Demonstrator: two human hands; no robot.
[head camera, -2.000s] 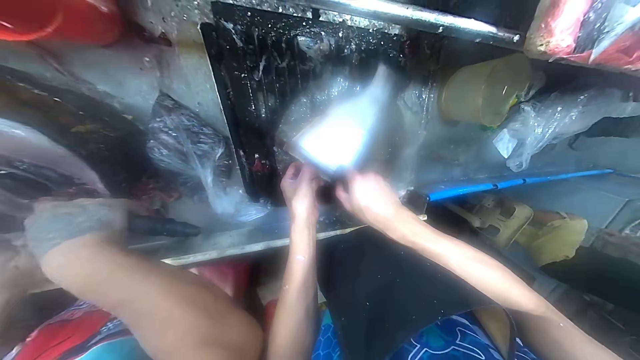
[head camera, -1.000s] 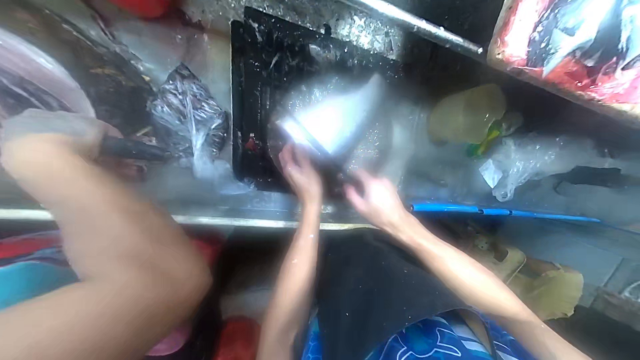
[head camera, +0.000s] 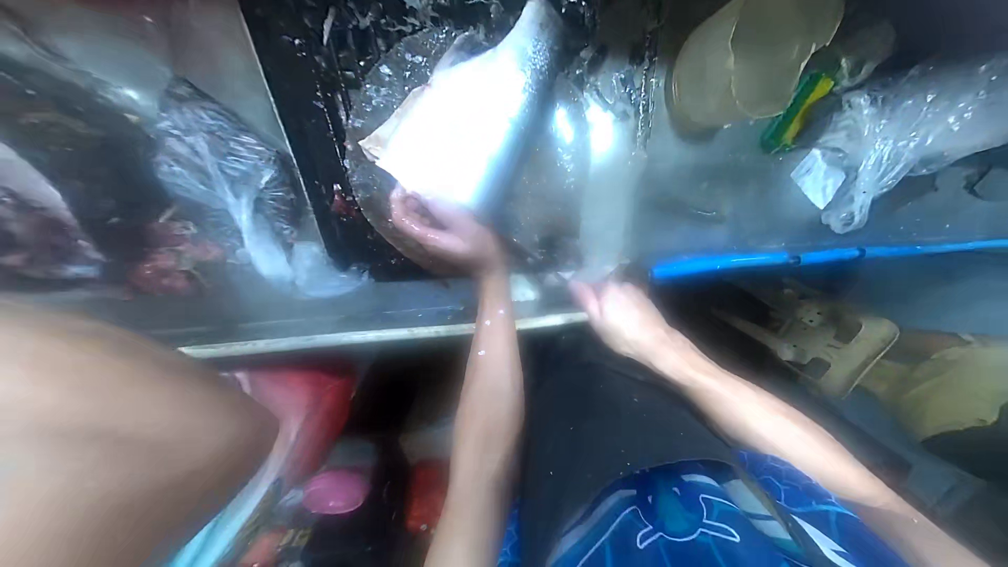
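A large silvery piece of fish (head camera: 472, 118) lies tilted on a wet round board (head camera: 370, 169), which rests over a black tray (head camera: 287, 71). The fish is overexposed, so its cut side shows little detail. My left hand (head camera: 445, 232) is curled at the lower end of the fish, its fingers against it. Nearer the counter's front edge, my right hand (head camera: 618, 311) is closed with its fingertips pinched on something small and blurred; what it is cannot be told. A blurred pale streak stands just above that hand.
Knotted plastic bag (head camera: 224, 169) and red scraps (head camera: 173, 256) lie left; a co-worker's arm (head camera: 118, 425) fills the lower left. To the right are a beige tub (head camera: 752, 63), a green-yellow sponge (head camera: 797, 110), a clear bag (head camera: 890, 134) and a blue hose (head camera: 756, 261).
My right hand has drawn away from the fish toward the counter's front edge. My left hand stays at the fish. The co-worker's hand has left the view at the left.
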